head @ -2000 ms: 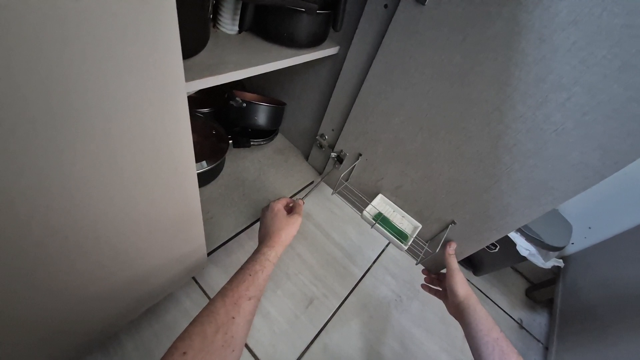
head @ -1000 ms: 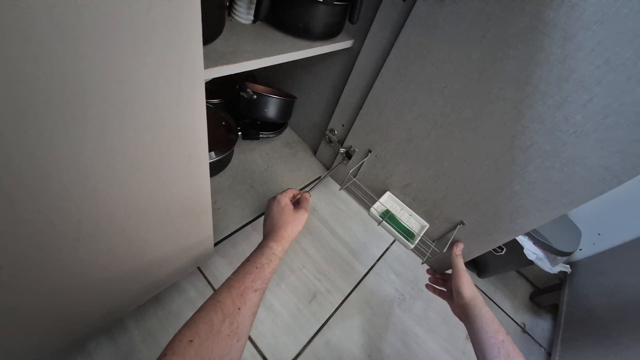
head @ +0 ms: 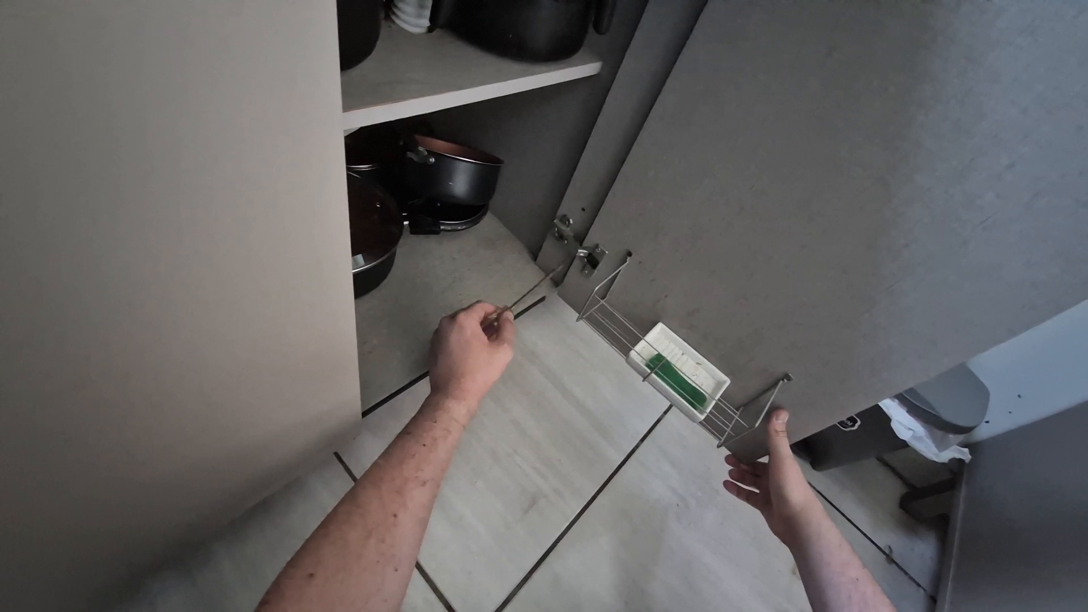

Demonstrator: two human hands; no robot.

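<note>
My left hand (head: 473, 350) pinches a thin metal rod-like tool (head: 537, 286), whose far end points at the lower hinge area of the cabinet. A metal hinge (head: 590, 258) sits at the door's inner corner, apart from its mounting plate (head: 563, 228) on the cabinet side as far as can be seen. My right hand (head: 769, 480) supports the bottom corner of the grey cabinet door (head: 816, 187), thumb on the inner face and fingers beneath. Between the hands, a wire rack (head: 605, 323) on the door carries a white plastic tray (head: 721, 379) with a green item (head: 677, 382) in it.
Black pots (head: 459, 174) and a pan (head: 374, 229) stand on the cabinet floor. Above them, a shelf (head: 476, 89) bears more dark cookware (head: 527, 25). A dark bin (head: 858, 433) with a white bag (head: 922, 433) stands behind the door at the right. Pale floor tiles (head: 586, 476) lie below.
</note>
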